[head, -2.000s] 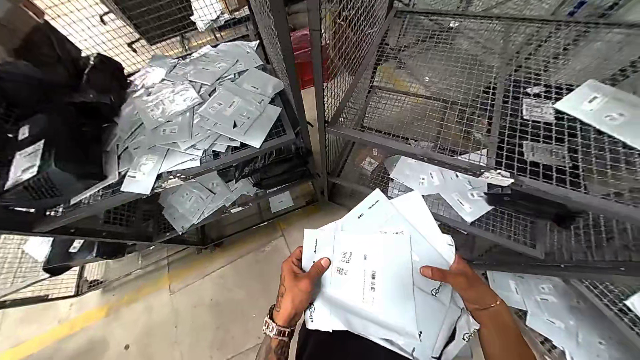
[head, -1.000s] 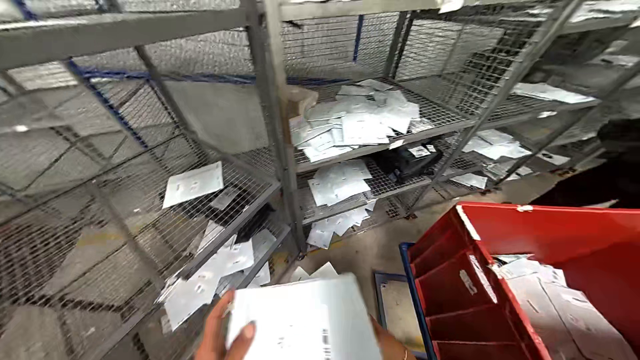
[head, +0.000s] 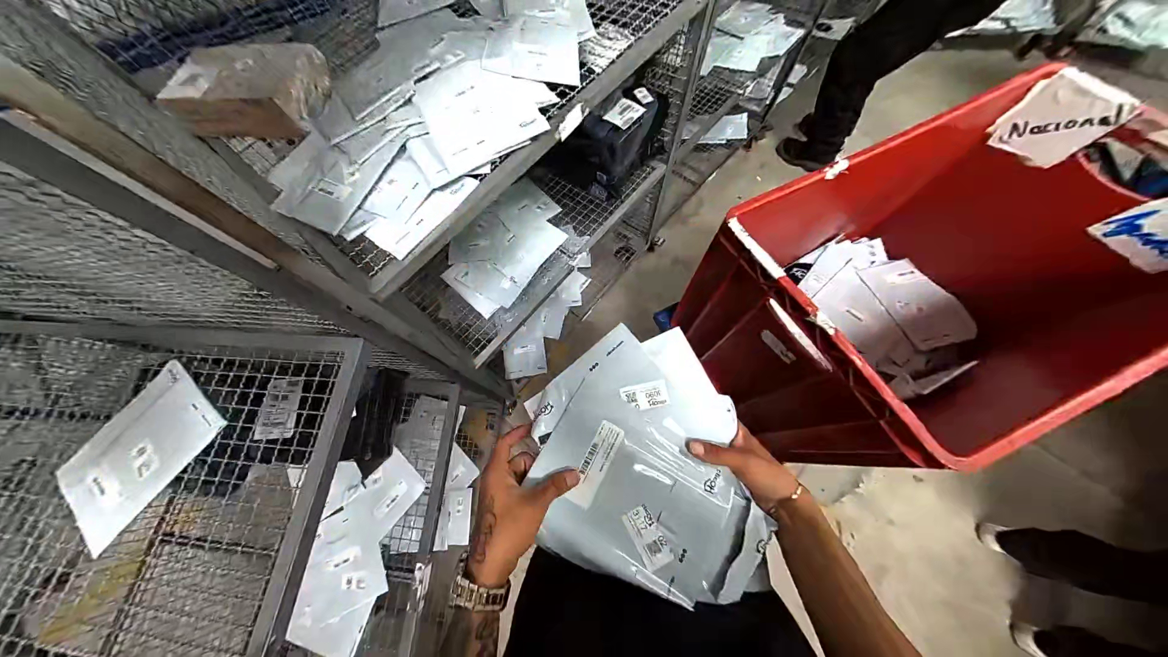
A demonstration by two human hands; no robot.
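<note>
Both hands hold a fanned stack of grey-white plastic mailing envelopes (head: pixel 652 493) low in the middle of the head view. My left hand (head: pixel 516 502), with a metal watch at the wrist, grips the left edge, its thumb on top beside a barcode label. The right edge is gripped by my right hand (head: pixel 753 465), which wears a thin bracelet and also has its thumb on top. The envelopes carry labels with codes and writing. Fingers underneath are partly hidden. Right of the stack stands a red plastic bin (head: pixel 803 383) with a pile of pale envelopes (head: pixel 890 310) inside.
Wire-mesh metal shelves (head: pixel 547 119) fill the left and upper middle, with many envelopes (head: pixel 456 119), a cardboard box (head: pixel 246 87) and a black package (head: pixel 620 137) on them. One envelope (head: pixel 141 456) lies on mesh at lower left. A person's leg (head: pixel 844 82) shows behind the bin.
The view has swung right, toward the red bin. My hands still hold envelopes; their labelled faces now show, fanned out, where one pale face filled most of the stack a second ago.
</note>
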